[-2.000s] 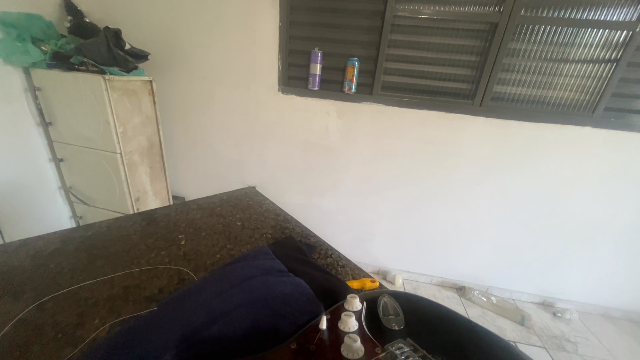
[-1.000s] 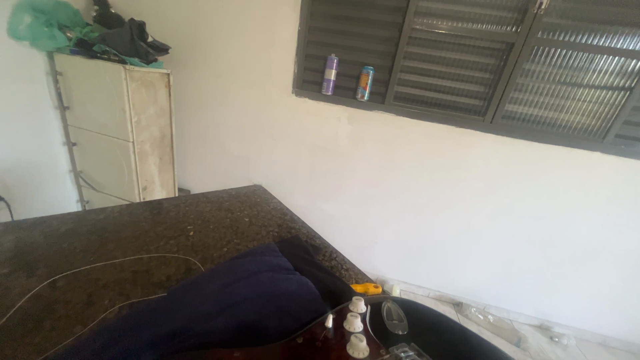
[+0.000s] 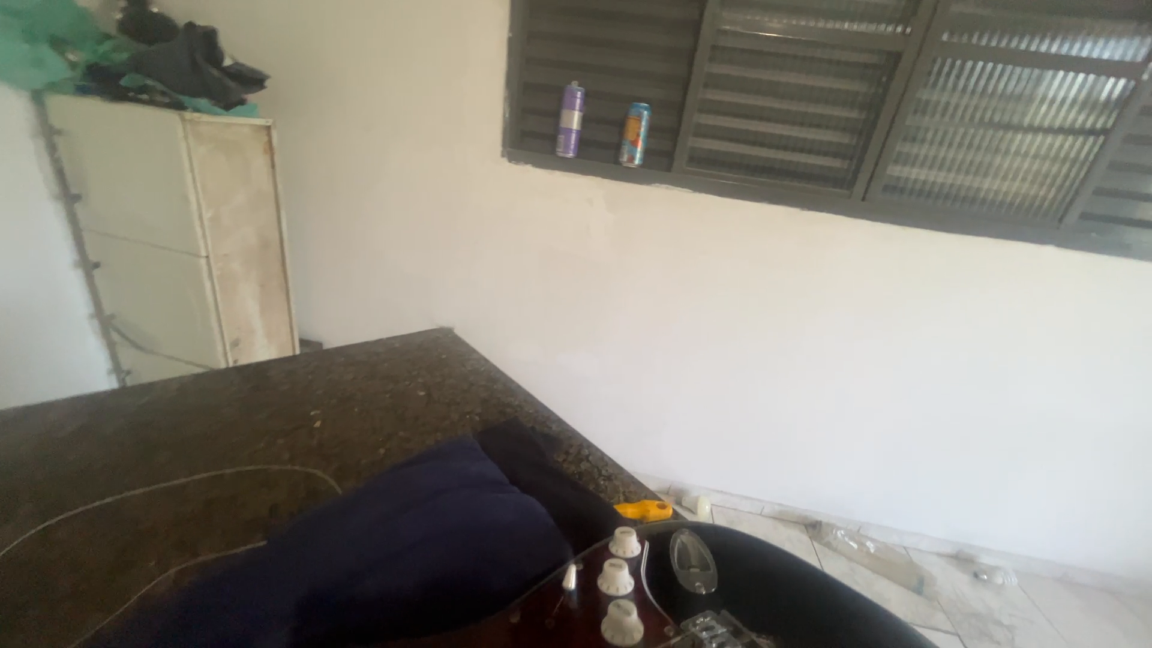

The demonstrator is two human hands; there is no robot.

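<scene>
Neither of my hands shows in the head view. At the bottom edge lies part of a black electric guitar body [image 3: 774, 576], with a dark reddish pickguard [image 3: 549, 607], white control knobs [image 3: 616, 577], a white switch tip [image 3: 570, 578] and an oval jack plate [image 3: 693, 560]. Part of the metal bridge [image 3: 715, 630] shows at the lower edge. Dark blue cloth [image 3: 423, 531] lies on the dark stone countertop [image 3: 270, 405], touching the guitar's left side. Just beyond the guitar is a yellow object [image 3: 644, 511], perhaps a tool handle. A thin pale string [image 3: 180, 479] curves over the countertop.
A worn metal cabinet [image 3: 135, 234] with bags and dark cloth [image 3: 202, 67] on top stands at the left. Two cans, one purple [image 3: 570, 121] and one blue and orange [image 3: 634, 135], stand on the window ledge. A clear plastic bottle [image 3: 873, 558] lies on the tiled floor.
The view has turned slightly left and up. The guitar, cloth and yellow object show no plain movement of their own.
</scene>
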